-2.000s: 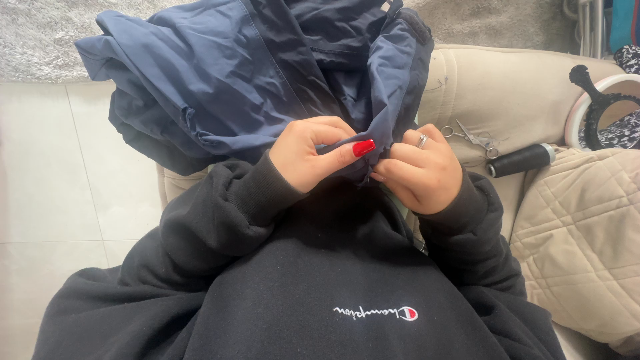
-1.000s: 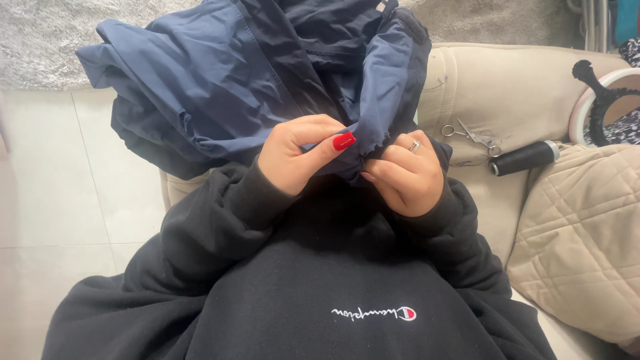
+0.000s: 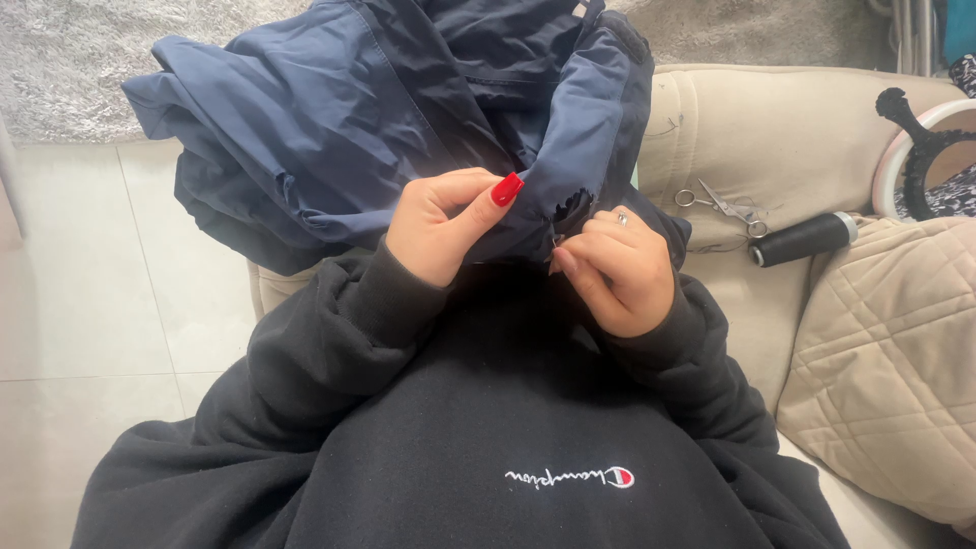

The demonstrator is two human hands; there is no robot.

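A blue and navy fabric garment (image 3: 305, 114) lies bunched across my lap, with a dark, ragged-edged opening (image 3: 573, 207) near my fingers. My left hand (image 3: 450, 217) pinches the garment's fabric between thumb and fingers, its red thumbnail facing up. Just right of it, my right hand (image 3: 621, 267), with a ring on one finger, has thumb and forefinger pinched together at the lower edge of that opening. Something small and thin shows at those fingertips; whether it is a needle or a fold of cloth I cannot tell.
On the beige quilted sofa (image 3: 732, 137) to the right lie small metal scissors (image 3: 720, 204) and a spool of black thread (image 3: 804, 239). A black toothed headband (image 3: 915, 152) and a round white-rimmed object (image 3: 888, 171) are at the far right. A grey shaggy rug (image 3: 69, 69) covers floor tiles.
My right hand has moved a little away from my left and down, and the dark ragged opening now shows between them. My left hand keeps its pinch on the fabric.
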